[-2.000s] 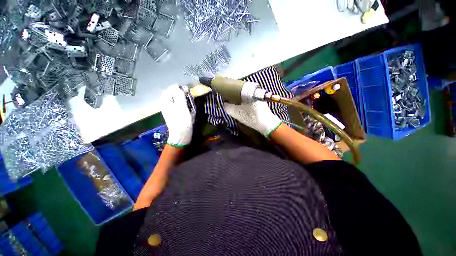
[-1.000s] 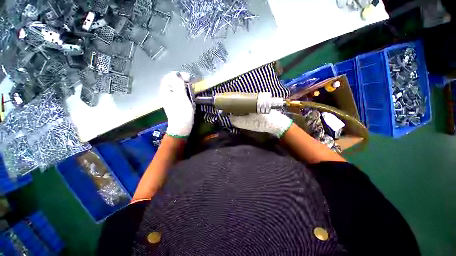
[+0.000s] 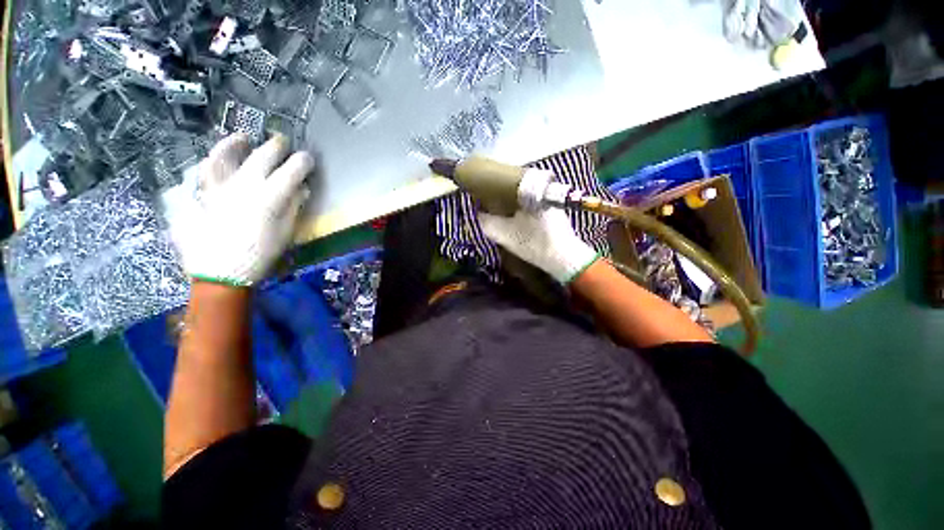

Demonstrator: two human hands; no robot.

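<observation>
My right hand (image 3: 540,240), in a white knit glove with a green cuff, holds the olive-green rivet gun (image 3: 490,184) over the lap at the bench edge. Its dark nose points left toward the small group of rivets (image 3: 471,128). My left hand (image 3: 237,210), gloved the same way, is over the bench's front edge, at the lower side of the pile of grey brackets (image 3: 155,78). Its fingers are spread a little and point to the pile. No part shows in it; its palm side is hidden.
A loose rivet heap (image 3: 481,39) lies at the back. A clear bag of rivets (image 3: 93,254) covers the left bench corner. A striped cloth (image 3: 464,230) lies on the lap. An air hose (image 3: 673,240) curves over an open carton (image 3: 733,243). Blue bins (image 3: 784,212) stand on both sides.
My left hand has left the gun's nose, where it held a small part, and moved left to the bracket pile. The gun's nose has swung up, away from the lap.
</observation>
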